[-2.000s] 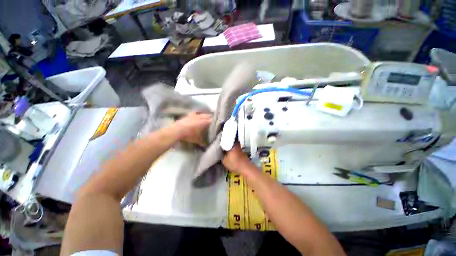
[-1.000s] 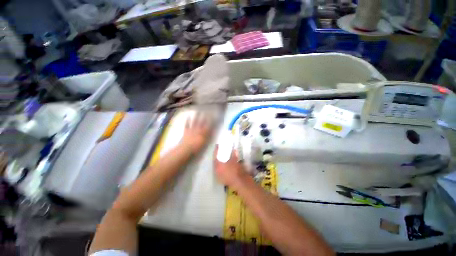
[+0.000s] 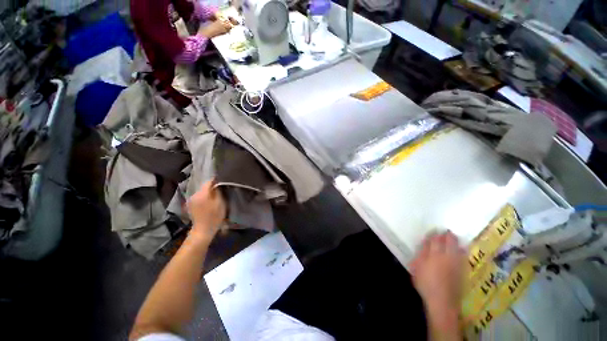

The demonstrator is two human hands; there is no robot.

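Observation:
A heap of grey-taupe garment pieces [image 3: 150, 166] hangs at the left, beside the table. My left hand [image 3: 207, 208] is at the lower middle of this heap, its fingers closed on a piece's edge. My right hand [image 3: 439, 265] is blurred and lies over the front edge of the white machine table [image 3: 426, 193], beside the yellow printed tape [image 3: 491, 286]. No cloth shows in it; its fingertips are indistinct. More taupe pieces [image 3: 529, 136] lie at the table's far edge. The machine head is blurred at the right edge, and its needle area cannot be made out.
A person in a dark red top [image 3: 160, 40] works at another sewing machine [image 3: 267, 30] at the top. A white sheet [image 3: 249, 283] lies near my lap. A pale bin [image 3: 43, 173] stands at far left, and a white bin [image 3: 366, 40] behind the table.
The view has swung left. My left hand has moved from the machine table to the garment heap and taken hold of a piece. My right hand has moved away from the needle area.

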